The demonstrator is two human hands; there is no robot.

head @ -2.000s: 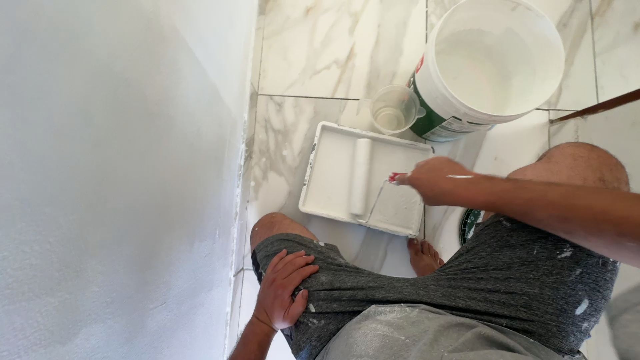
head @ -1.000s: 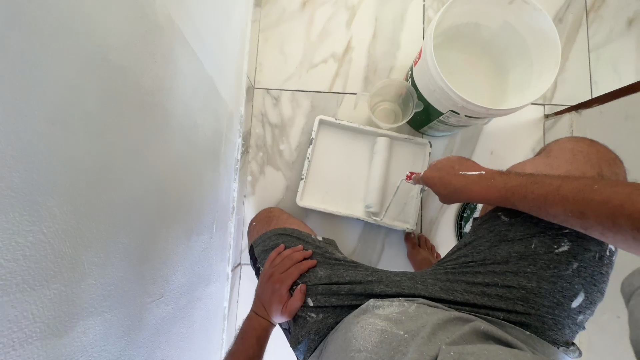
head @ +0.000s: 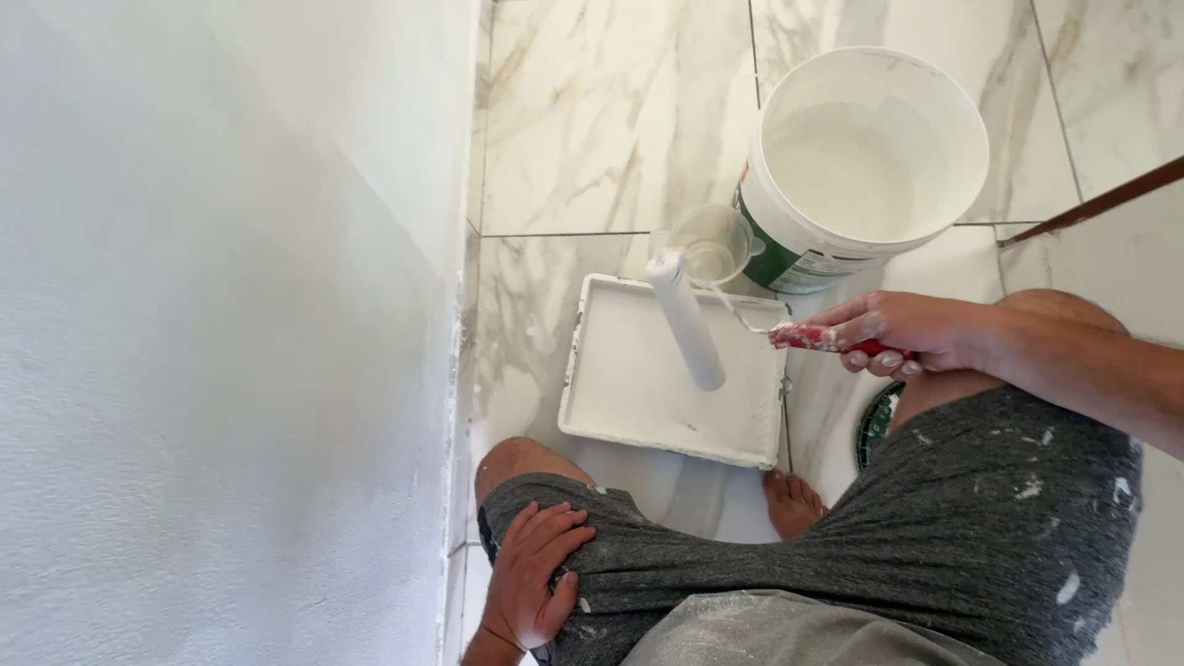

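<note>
My right hand (head: 897, 333) grips the red, paint-spattered handle (head: 832, 342) of a paint roller. The roller's white sleeve (head: 686, 324) is over the paint tray (head: 638, 435), its far end overlapping the tray's back edge near a clear plastic cup (head: 712, 242). White paint covers the tray. My left hand (head: 541, 569) rests spread on my thigh, on the grey shorts, and holds nothing.
A large white bucket (head: 786, 222) with whitish contents stands behind the cup. The wall (head: 231, 324) rises close at the left. A green lid (head: 877, 425) lies partly hidden by my leg. Marble-look tiles cover the floor, and a brown edge (head: 1101, 199) shows at right.
The roller, earlier in the tray, appears lifted, with its sleeve now tilted and reaching over the back edge. More of its red handle shows. My left hand has stayed on my thigh.
</note>
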